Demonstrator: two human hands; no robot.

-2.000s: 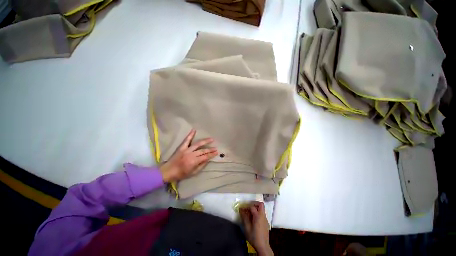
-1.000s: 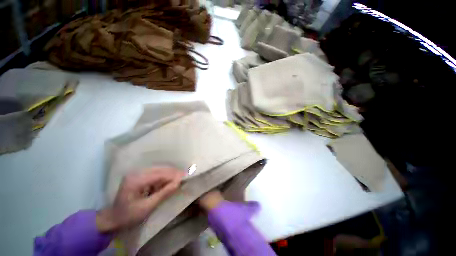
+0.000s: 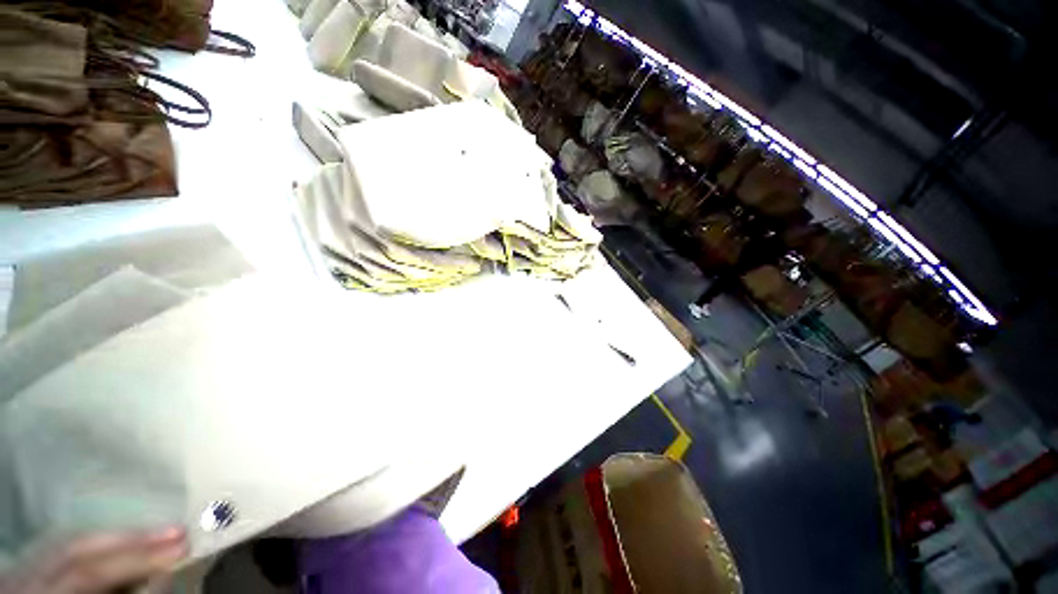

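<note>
A beige bag body (image 3: 267,406) lies in front of me at the lower left, washed out by bright light. A shiny metal snap (image 3: 218,514) sits in its panel near the open mouth. My left hand (image 3: 110,562) is at the bottom left, blurred and cut off by the edge, with its fingertips at the panel beside the snap. Whether it grips the panel cannot be told. My right arm shows only as a purple sleeve at the bottom, reaching under the panel; the hand itself is hidden.
A stack of beige bag bodies (image 3: 435,174) with yellow edges lies ahead on the white table (image 3: 569,383). Brown bags with handles (image 3: 93,139) are piled at the upper left. An open cardboard carton (image 3: 661,522) stands beside the table. Racks (image 3: 743,192) line the background.
The view has swung right and up, showing the carton and factory floor. My right hand, by the table edge and then at the bag mouth, is now hidden. My left hand has shifted towards the lower left.
</note>
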